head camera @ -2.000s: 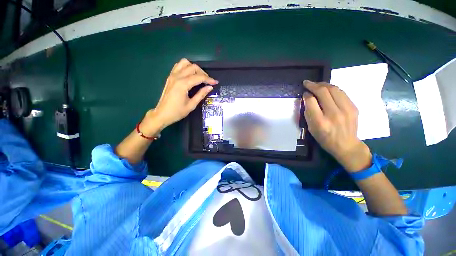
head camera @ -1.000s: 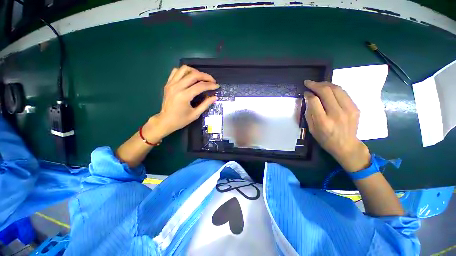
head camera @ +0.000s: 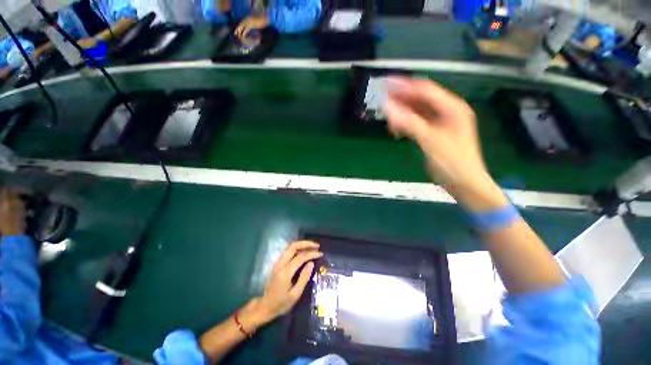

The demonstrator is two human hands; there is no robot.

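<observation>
An open tablet unit [head camera: 382,303] lies in a black foam tray [head camera: 446,299] on the bench, with its silver battery and speckled mainboard showing. My left hand [head camera: 291,276] rests at the tablet's upper left corner, its thumb and fingertips on the tray edge; whether it pinches anything cannot be told. My right hand [head camera: 435,121] is raised and reaches out over the green conveyor, blurred, in front of another tray with a tablet [head camera: 357,107]. Whether it holds anything cannot be told.
Several trays with tablets stand on the conveyor [head camera: 285,128] beyond its white edge. A white sheet [head camera: 471,292] lies right of my tray, with a folded white sheet [head camera: 607,260] farther right. A black inline device [head camera: 114,278] lies left. Other workers' hands [head camera: 251,27] are across the conveyor.
The view has tilted up to show the conveyor. My right hand has left the tablet's right corner and moved up and forward over the conveyor. My left hand stays at the upper left corner.
</observation>
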